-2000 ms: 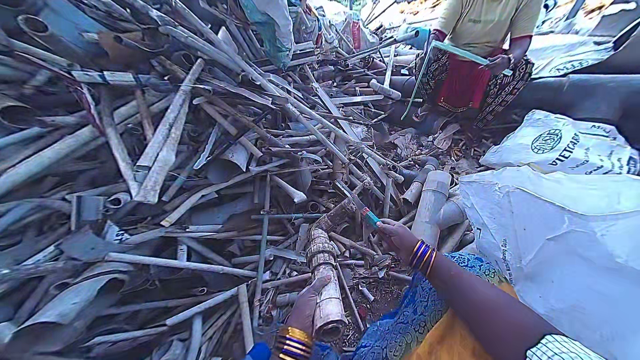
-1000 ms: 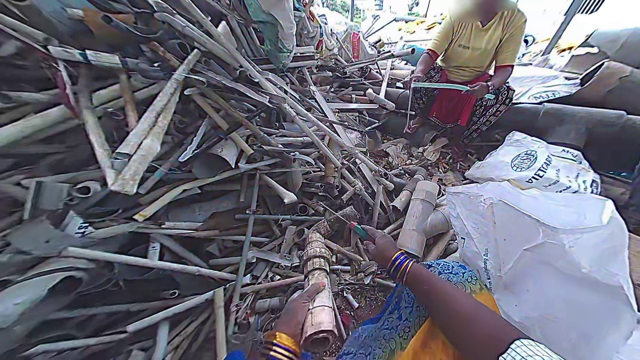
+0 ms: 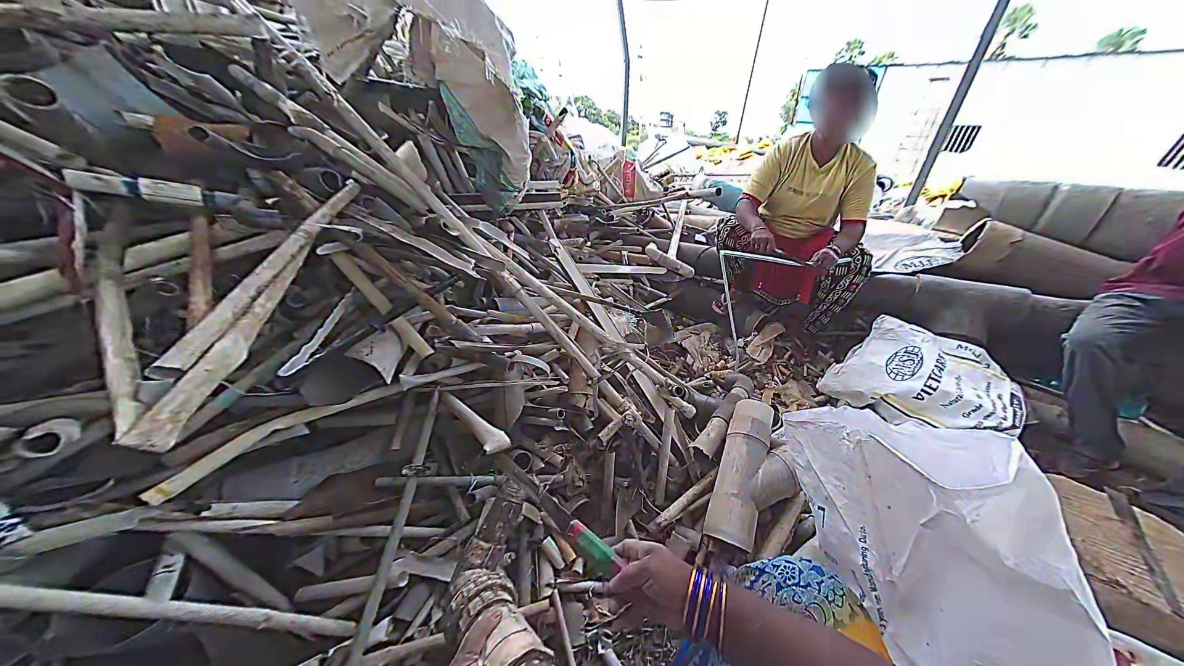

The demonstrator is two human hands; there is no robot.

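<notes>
My right hand [image 3: 650,585], with bangles at the wrist, grips the green and red handle of a knife-like tool [image 3: 592,548]. Its dark, narrow blade points up and left, over the scrap. Just left of it, a ringed, dirt-crusted pipe [image 3: 495,615] runs up from the bottom edge, its lower end cut off by the frame. My left hand is out of view. A wide, pale pipe [image 3: 740,476] stands tilted behind my right hand.
A large heap of scrap pipes [image 3: 240,370] fills the left and middle. White sacks [image 3: 934,518] lie at right. A seated person [image 3: 805,222] holds a thin bent strip; another person's leg [image 3: 1110,370] shows at far right.
The view has tilted up. My left hand, beside the ringed pipe in both earlier frames, has gone out of view. The tool remains in my right hand.
</notes>
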